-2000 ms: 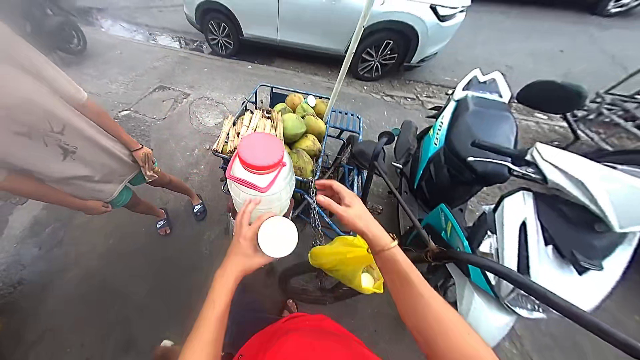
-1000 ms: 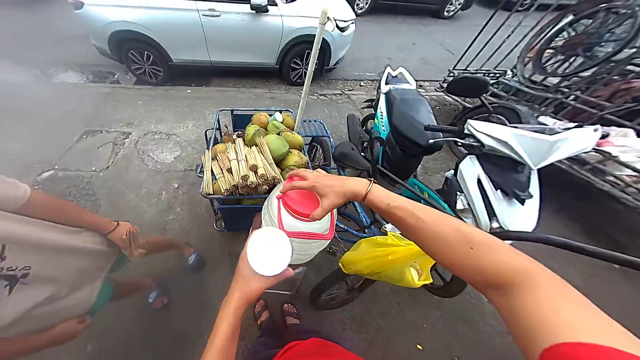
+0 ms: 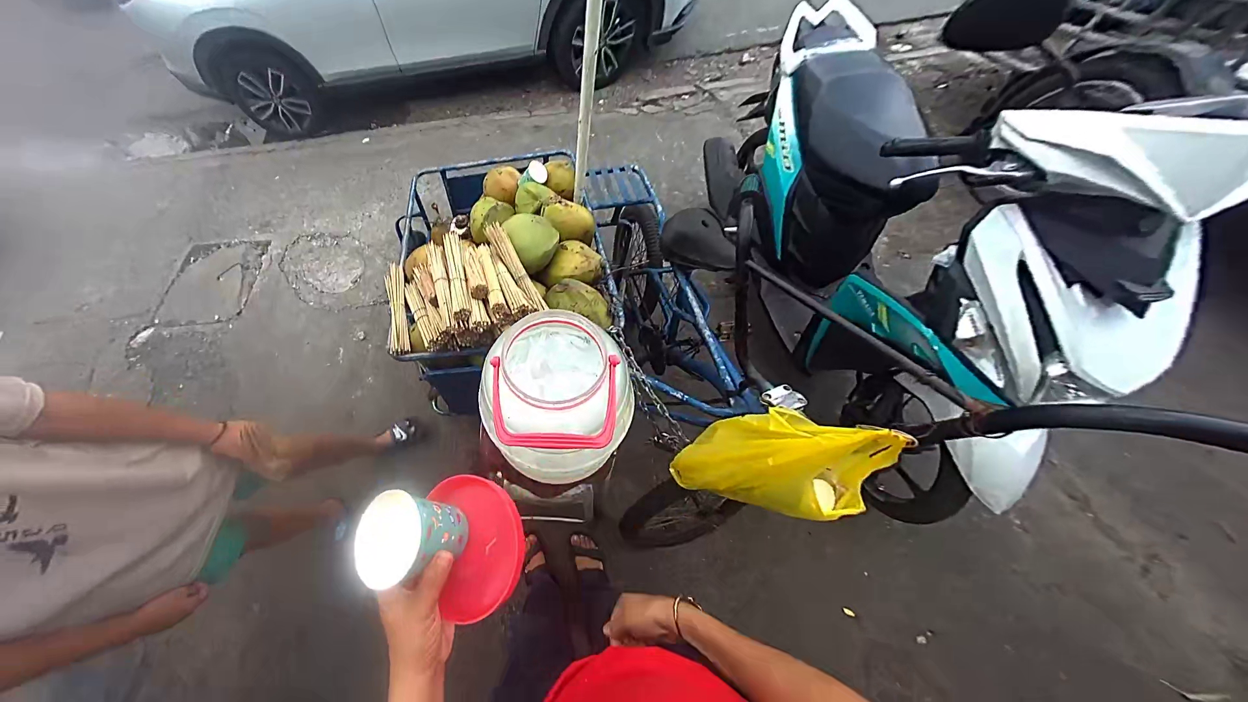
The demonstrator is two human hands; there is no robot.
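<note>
My left hand (image 3: 417, 609) holds a patterned paper cup (image 3: 444, 527), its pale round end facing me, together with a red round lid (image 3: 480, 551). Beyond it stands a translucent plastic jar (image 3: 556, 390) with a pink-red handle; its mouth is uncovered and something pale shows inside. My right hand (image 3: 641, 620) is low by my red clothing, its fingers bent and partly hidden, so whether it holds anything is unclear. Behind the jar, a blue metal cart (image 3: 444, 372) carries green coconuts (image 3: 531, 243) and tied bundles of thin sticks (image 3: 461, 283).
A yellow plastic bag (image 3: 760, 463) hangs right of the jar. A teal and white motor scooter (image 3: 853, 127) stands at the right, near a black bar (image 3: 1121, 419). A person (image 3: 107, 526) stands at the left. A white car (image 3: 361, 39) is beyond the cart.
The red lid, on the jar under my right hand one second ago, is now off and in my left hand with the cup. My right hand has drawn back toward my body.
</note>
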